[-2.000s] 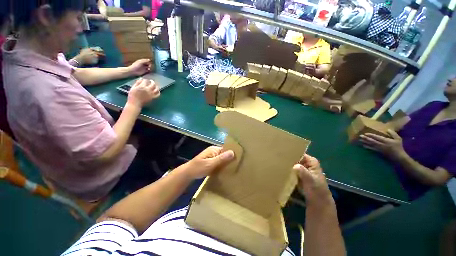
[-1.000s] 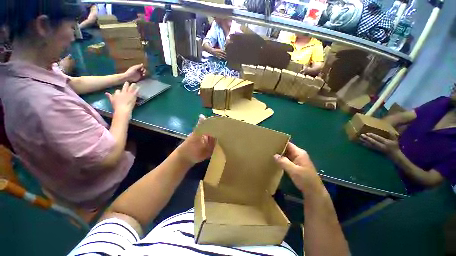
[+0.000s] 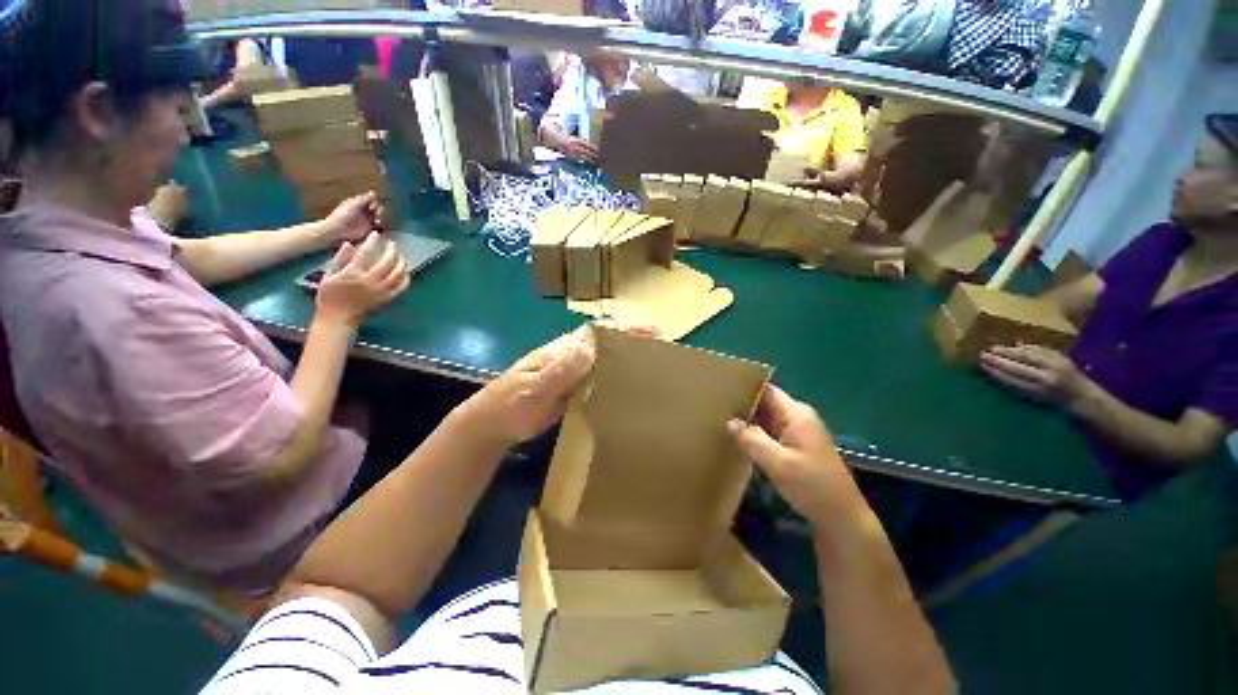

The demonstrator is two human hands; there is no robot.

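A brown cardboard mailer box (image 3: 652, 631) is held over my lap, its tray towards me and its lid (image 3: 668, 441) raised. My left hand (image 3: 534, 387) grips the lid's upper left corner, with its fingers at the top edge. My right hand (image 3: 788, 441) holds the lid's upper right edge between thumb and fingers. A side flap (image 3: 570, 468) stands inward along the lid's left side. The lid's front flap is folded out of sight behind my left fingers or the lid; I cannot tell which.
Nested open boxes (image 3: 597, 251) stand on the green table (image 3: 475, 326), with a longer row of boxes (image 3: 760, 215) behind. White cables (image 3: 530, 204) lie beside them. A person in pink sits left by a flat scale (image 3: 414, 253); one in purple holds a box (image 3: 1005, 322) at right.
My left hand has moved from the lid's inner left side up to its top left corner. The lid's rounded front flap, spread out before, no longer shows. The side flap now stands inward.
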